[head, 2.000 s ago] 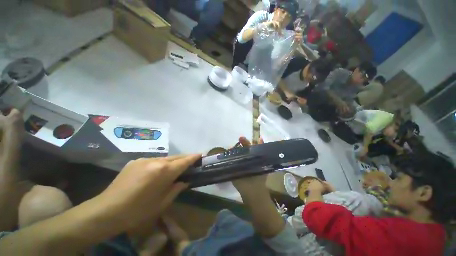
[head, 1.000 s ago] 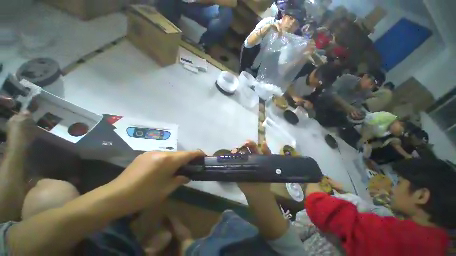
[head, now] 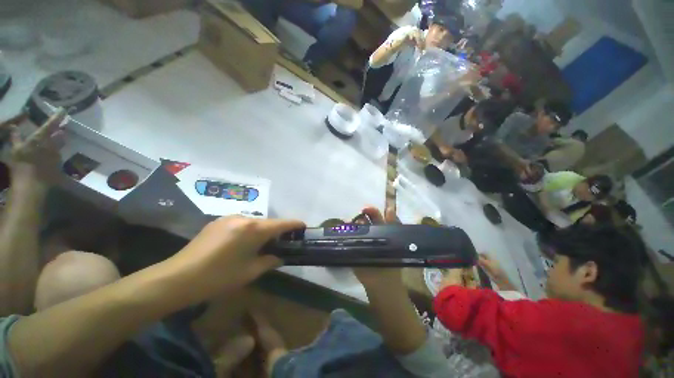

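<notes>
The mirror dash cam (head: 384,246) is held level across the view, edge-on, with a row of small violet-lit slots or contacts on its upper edge and a small white dot towards its right end. My left hand (head: 240,247) pinches its left end between thumb and fingers. My right hand (head: 378,277) is behind and below its middle; the fingertips show above the far edge and the rest is hidden by the dash cam. The retail box (head: 166,193) is on the table's near edge at left, its mirror picture up, with an open white compartment.
Another person's hand (head: 37,151) is at the box's left end. A grey round part (head: 65,96), a brown carton (head: 240,48) and white cups (head: 344,118) are on the table (head: 251,133). A person in red (head: 532,317) sits close at right.
The dash cam has turned from a slant to nearly level, and its lit upper-edge detail shows more clearly. The view has shifted slightly. The person in red has leaned and moved a little left.
</notes>
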